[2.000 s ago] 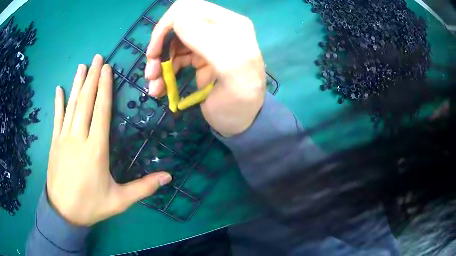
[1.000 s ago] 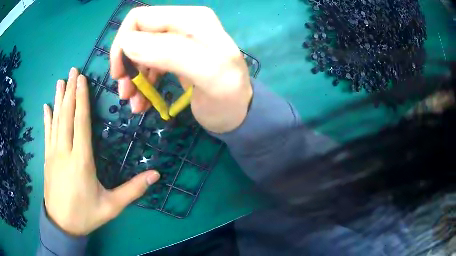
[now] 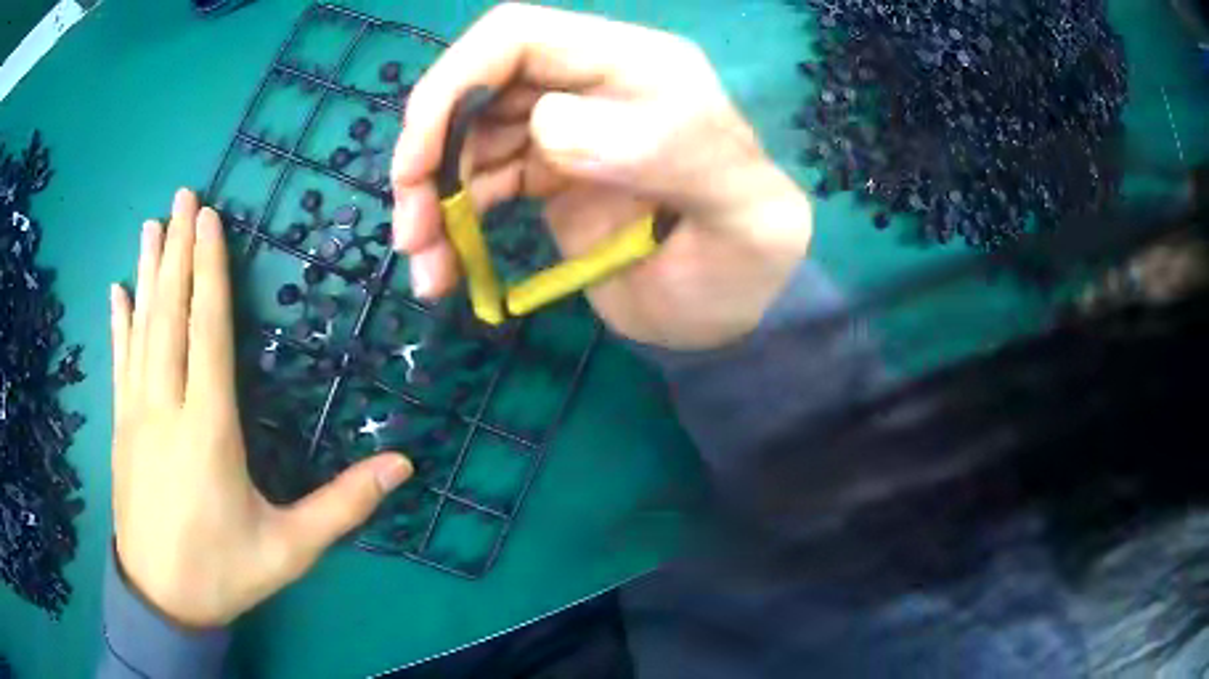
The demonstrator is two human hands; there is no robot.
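Observation:
A black grid-shaped sprue frame (image 3: 455, 500) lies flat on the green surface, with small round black parts (image 3: 347, 215) in and on its middle. My left hand (image 3: 199, 451) lies flat along the frame's left side, fingers apart, thumb over its lower part. My right hand (image 3: 623, 159) is above the frame's upper right and holds the nippers (image 3: 480, 272). Their yellow handles are spread in a V and their dark grip ends are partly inside the hand. The nippers' jaws cannot be made out. My right hand hides part of the frame.
A pile of loose dark parts (image 3: 975, 113) lies at the upper right. Another black pile (image 3: 29, 385) runs along the left edge. The table (image 3: 530, 604) has a curved near edge. Dark blurred strands, perhaps hair, cover the lower right and part of my right sleeve.
My right hand with the nippers has moved to the right since one second ago, uncovering the frame's upper part. My left hand stays nearly still on the frame.

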